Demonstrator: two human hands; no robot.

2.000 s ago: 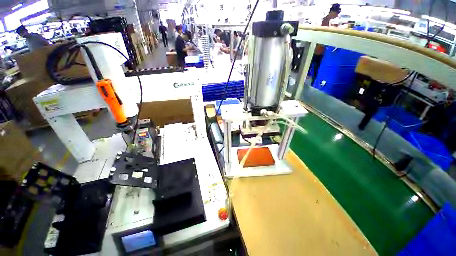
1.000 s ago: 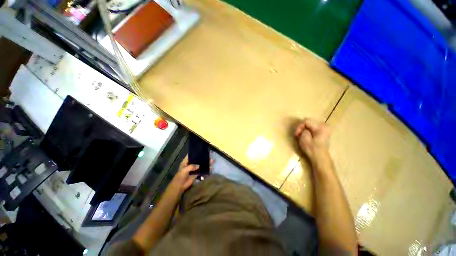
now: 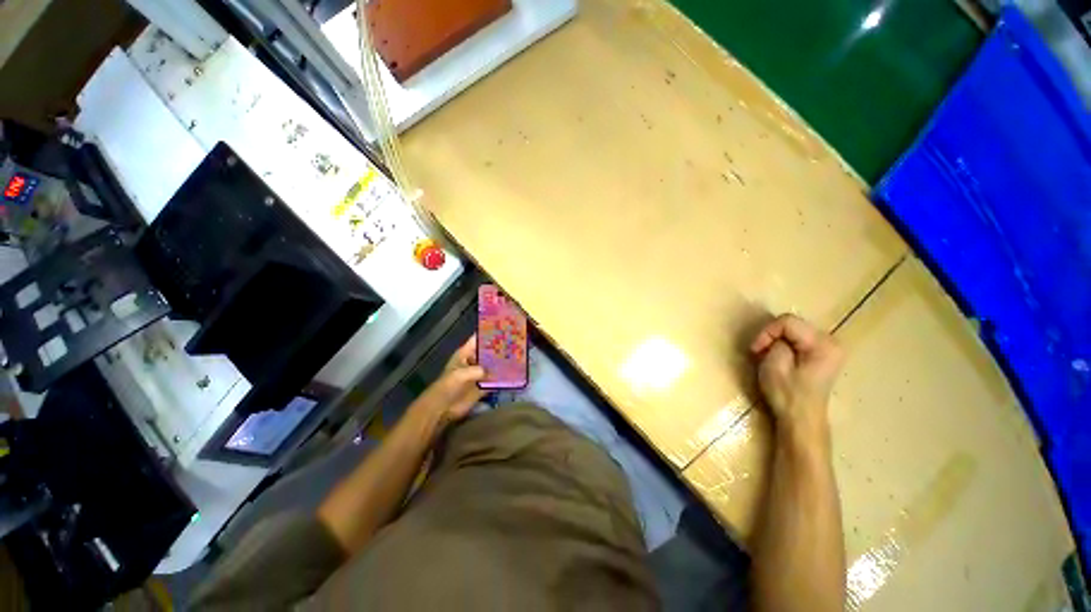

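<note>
A smartphone (image 3: pixel 503 338) with a lit pink-purple screen is held low beside the bench edge. My left hand (image 3: pixel 458 380) grips its lower left side. My right hand (image 3: pixel 798 359) rests on the tan covered bench (image 3: pixel 598 203), fingers curled into a loose fist, with no object visible in it. The inside of the fist is hidden.
A reddish-brown block (image 3: pixel 437 30) sits on the white press base at the top. A red emergency stop button (image 3: pixel 430 254), black fixtures (image 3: pixel 257 257) and a small control screen (image 3: pixel 273 421) are on the left. A blue plastic sheet (image 3: pixel 999 239) lies right, beside the green belt (image 3: pixel 826 72).
Two seconds ago the view faced the press and no hands showed; now it looks down. Since one second ago the dark phone screen has lit up. The right hand remains curled on the bench.
</note>
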